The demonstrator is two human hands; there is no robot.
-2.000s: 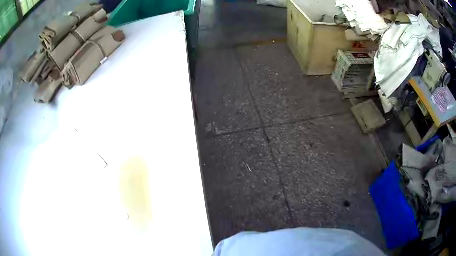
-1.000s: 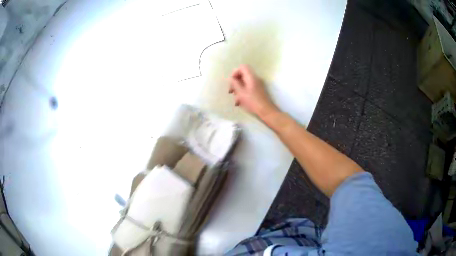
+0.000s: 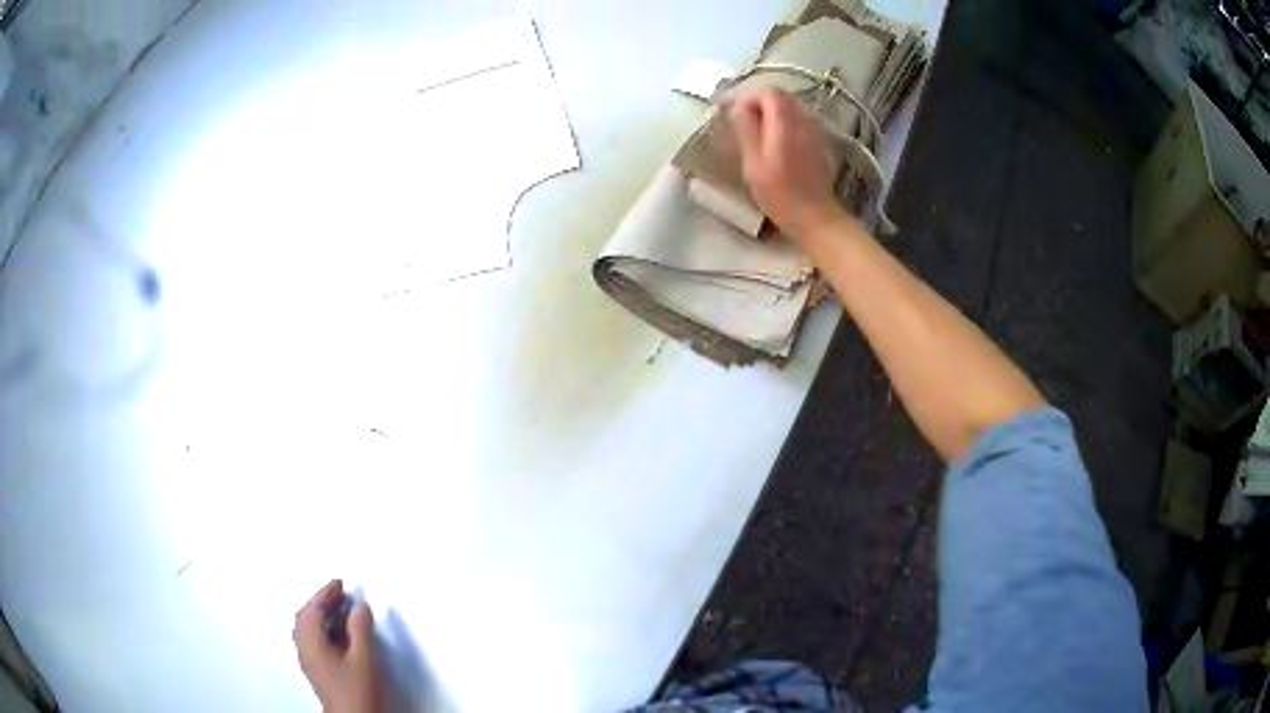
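A tied bundle of brown-beige cut pieces (image 3: 724, 265) lies at the table's right edge. Its folded layers face me, and a pale tie strip (image 3: 797, 70) runs round its far part. My right hand (image 3: 790, 156) is over the bundle beside the tie, fingers curled and blurred; whether it grips cloth or strip is unclear. My left hand (image 3: 339, 648) is low at the left over the table, fingers bent and apart, with nothing visible in it. A white template (image 3: 474, 167) with a curved notch lies flat on the table, left of the bundle.
The white table (image 3: 557, 557) has a yellowish stain and a few thread scraps. A small white tag or card (image 3: 703, 80) shows beside the bundle. Beyond the table's right edge are the dark floor, a yellowish bin (image 3: 1201, 202) and a crate (image 3: 1217, 365).
The bundle has moved from the lower middle to the upper right of the table. My right hand, earlier apart from it, is now over it. My left hand has come into view.
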